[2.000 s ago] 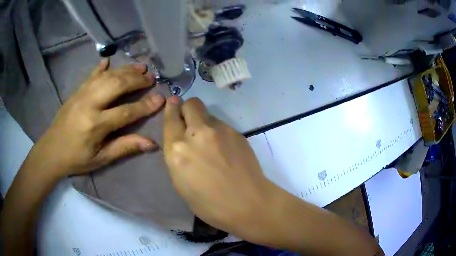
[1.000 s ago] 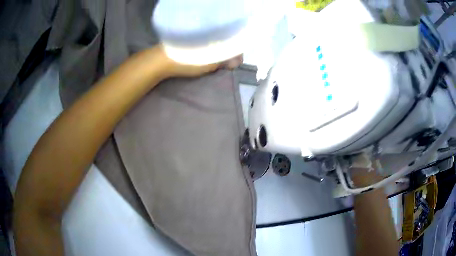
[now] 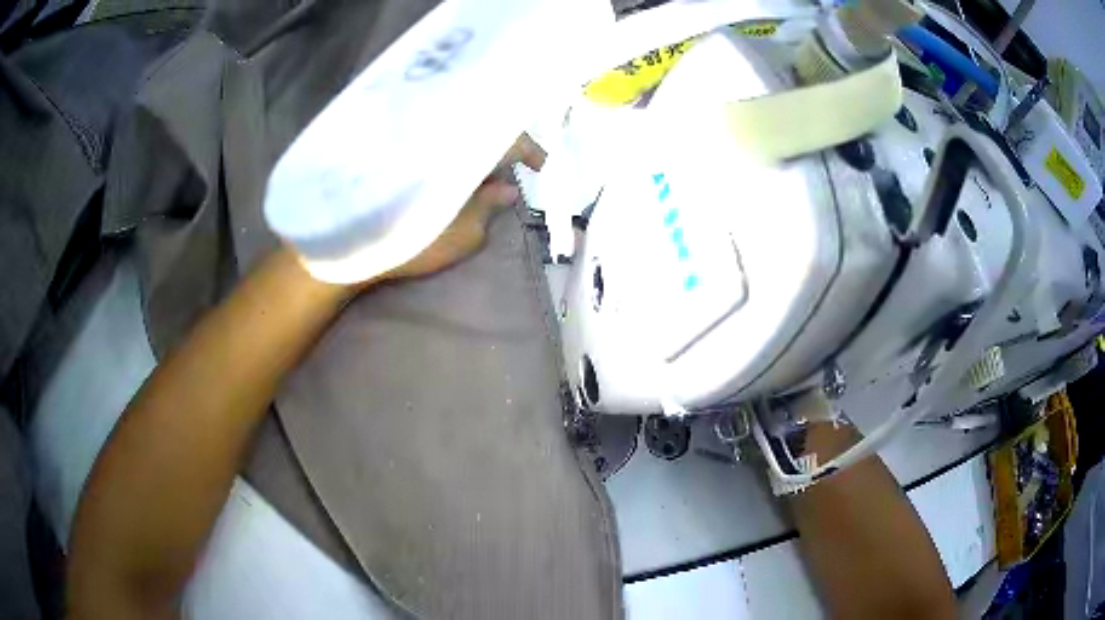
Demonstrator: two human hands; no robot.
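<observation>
The grey-brown garment piece (image 3: 436, 400) lies over the machine bed, its stitched right edge running down past the presser foot (image 3: 582, 426). My left hand (image 3: 467, 230) is at the far end of that edge, with thumb and finger closed on the cloth; the lamp hides part of the hand. My right forearm reaches up from the lower right, and the right hand is hidden behind the machine head (image 3: 727, 230). The needle plate (image 3: 620, 446) shows partly beside the cloth edge.
A long white lamp (image 3: 388, 145) hangs over the left hand. More grey-brown cloth (image 3: 182, 121) lies bunched at the left. A white ribbed knob (image 3: 790, 472) sits below the machine head. The yellow tray (image 3: 1008, 533) is at the far right.
The view has shifted from the needle area to the machine head. The left hand moved from the needle to the cloth's far edge. The right hand left the needle and went behind the machine head.
</observation>
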